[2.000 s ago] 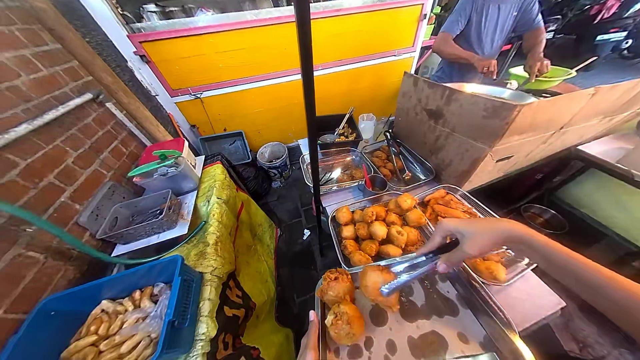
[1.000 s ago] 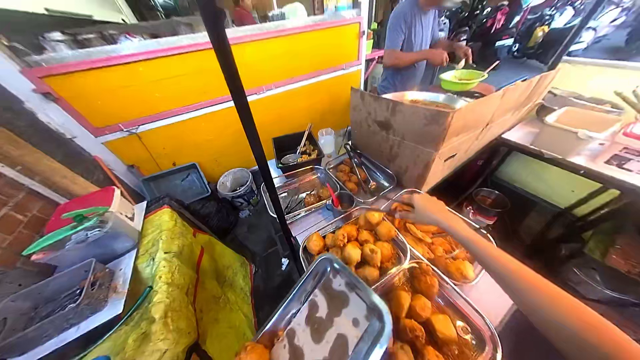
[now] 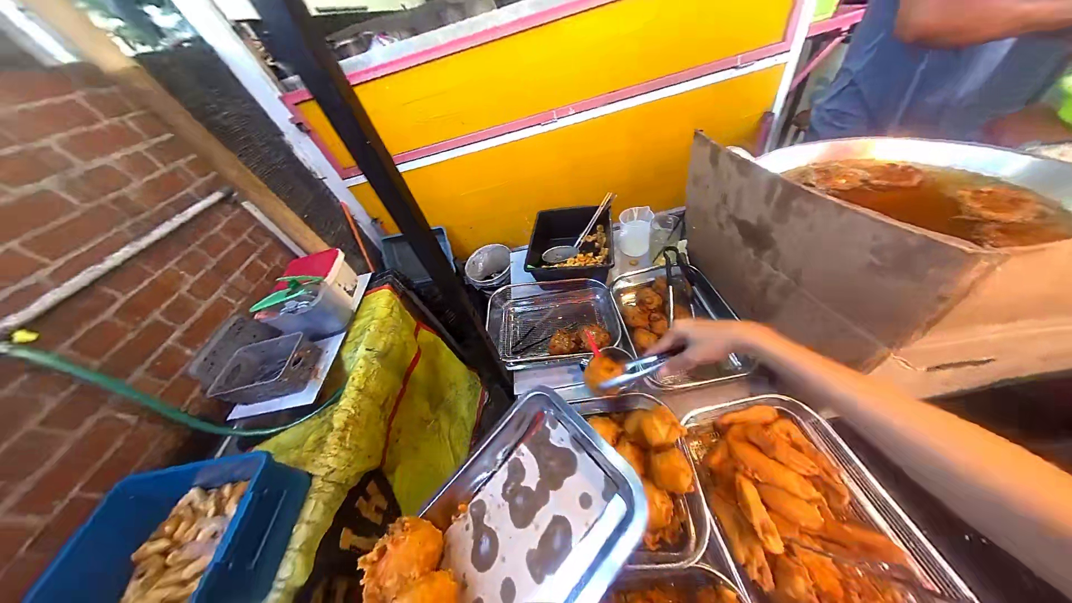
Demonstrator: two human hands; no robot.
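Note:
My right hand (image 3: pixel 703 342) is closed on metal tongs (image 3: pixel 641 368), whose tips pinch a round fried ball (image 3: pixel 603 373) above the trays. Below it is a metal tray of fried balls (image 3: pixel 662 465); beside that, a larger tray holds long fried pieces (image 3: pixel 779 494). A mostly bare, oil-spotted metal tray (image 3: pixel 536 502) tilts in front of me, with fried balls (image 3: pixel 406 557) bunched at its lower left corner. My left hand is not in view. Farther back, a wire-lined tray (image 3: pixel 548 310) holds a few dark fried balls, and another tray (image 3: pixel 649 310) holds more balls and a second pair of tongs.
A cardboard screen (image 3: pixel 821 251) shields a wide pan of hot oil (image 3: pixel 930 197) at right; a person (image 3: pixel 938 75) stands behind it. A black pole (image 3: pixel 394 193) rises near the trays. Left are a blue crate (image 3: pixel 276 519), yellow cloth (image 3: pixel 360 394), plastic tubs (image 3: pixel 268 368) and a brick wall.
My right hand, seen without visible tongs over the long fried pieces one second ago, is now farther back, holding a fried ball in the tongs. The view has swung left and down.

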